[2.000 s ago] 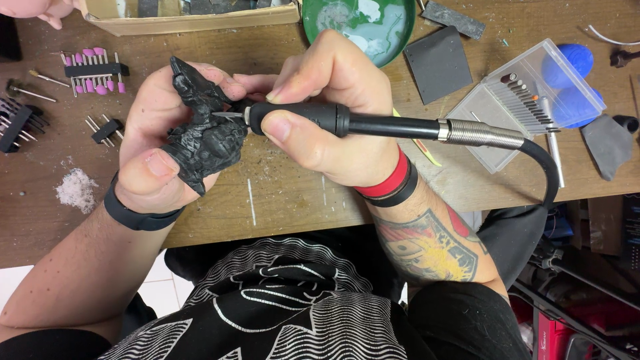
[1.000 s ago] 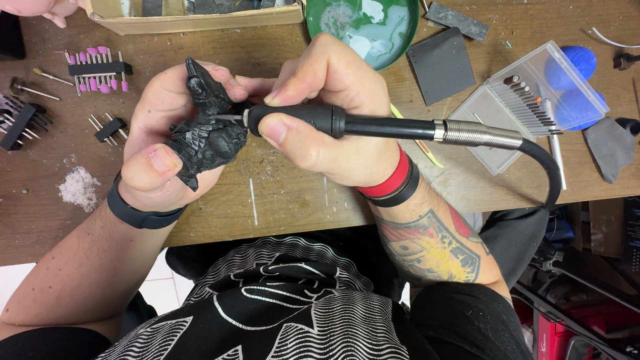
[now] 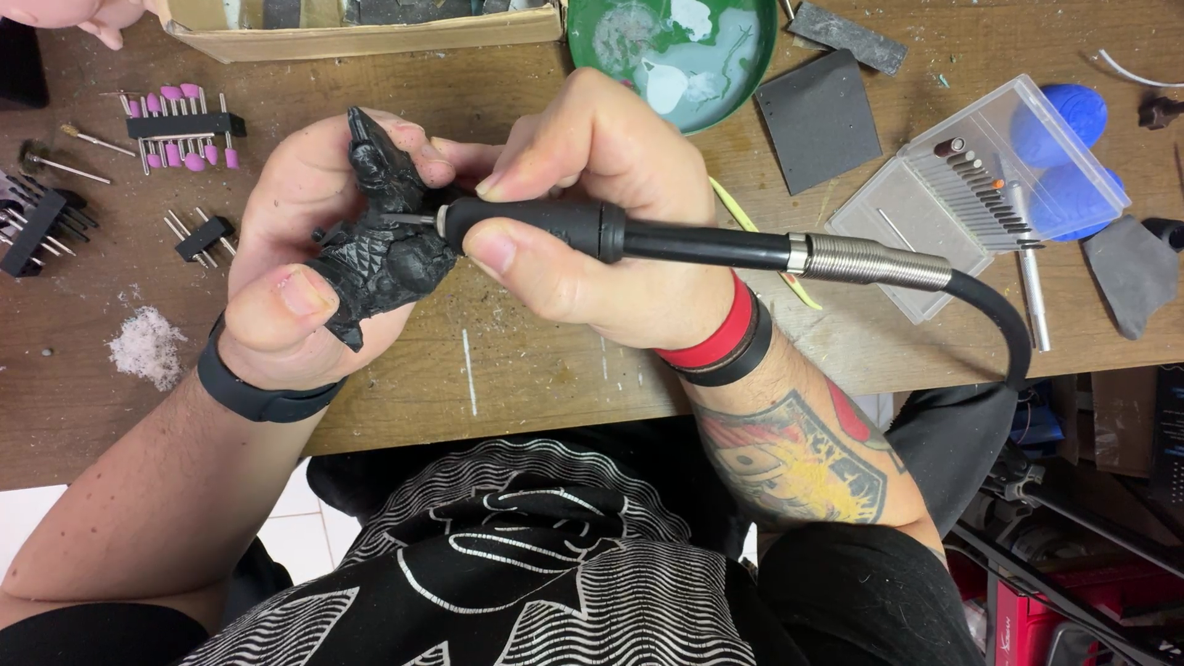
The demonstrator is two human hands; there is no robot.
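Observation:
Held up over the wooden table, a black sculpted figure point(image 3: 393, 254) with scale-like texture rests in my left hand point(image 3: 287, 250), its thumb on the lower left side. My right hand point(image 3: 592, 203) grips the black handpiece of a flexible-shaft rotary tool point(image 3: 546, 227) like a pen. The handpiece's thin metal bit point(image 3: 407, 219) reaches the middle of the figure; whether it touches is too fine to tell. A metal spring sleeve point(image 3: 874, 263) and black cable run from the handpiece to the right.
Pink grinding bits in a black holder point(image 3: 185, 126), more bits point(image 3: 200, 239) and whitish shavings point(image 3: 148, 347) lie left. A cardboard box point(image 3: 370, 39) and green lid point(image 3: 671, 55) are at the back. Right are a dark square sheet point(image 3: 819, 120), a clear bit case point(image 3: 971, 185) and blue rounded objects point(image 3: 1064, 120).

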